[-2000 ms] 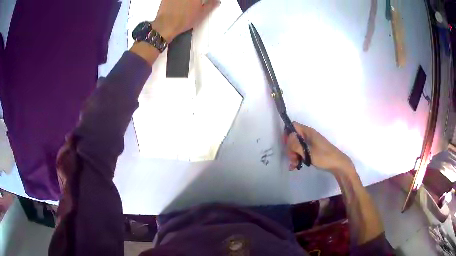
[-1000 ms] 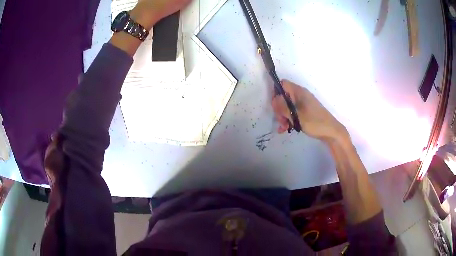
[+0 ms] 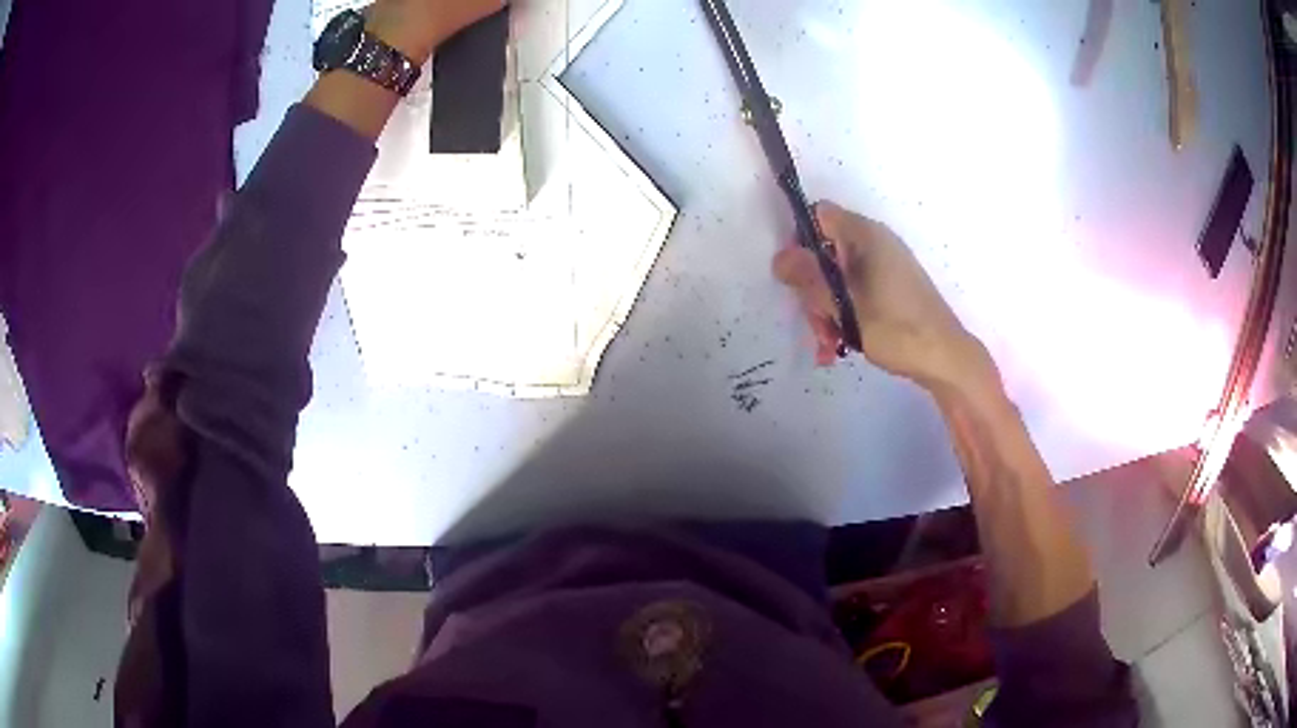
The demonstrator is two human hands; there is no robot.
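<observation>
A white pattern piece (image 3: 470, 306) with dark edges and drawn lines lies on the pale table in front of me. A flat dark pattern weight (image 3: 467, 100) lies on its upper part. My left hand (image 3: 434, 17) is at the top edge of the picture, above the weight; its fingers are cut off, so I cannot tell what they touch. My right hand (image 3: 875, 285) holds the handles of long dark shears (image 3: 775, 140), right of the pattern. The blades point up and away, look closed, and their tips are cut off by the top edge.
A large purple fabric (image 3: 114, 228) lies along the left. At the right are a pale yellow wooden stick (image 3: 1178, 71), a dull pinkish strip (image 3: 1092, 40) and a black phone-like rectangle (image 3: 1225, 211) near the curved table edge (image 3: 1259, 306). Below the table is a container with red contents (image 3: 932, 640).
The view has shifted, so the pattern and weight sit higher and further left in the picture. My right hand and the shears have moved further away from me. My left hand has slipped partly out at the top.
</observation>
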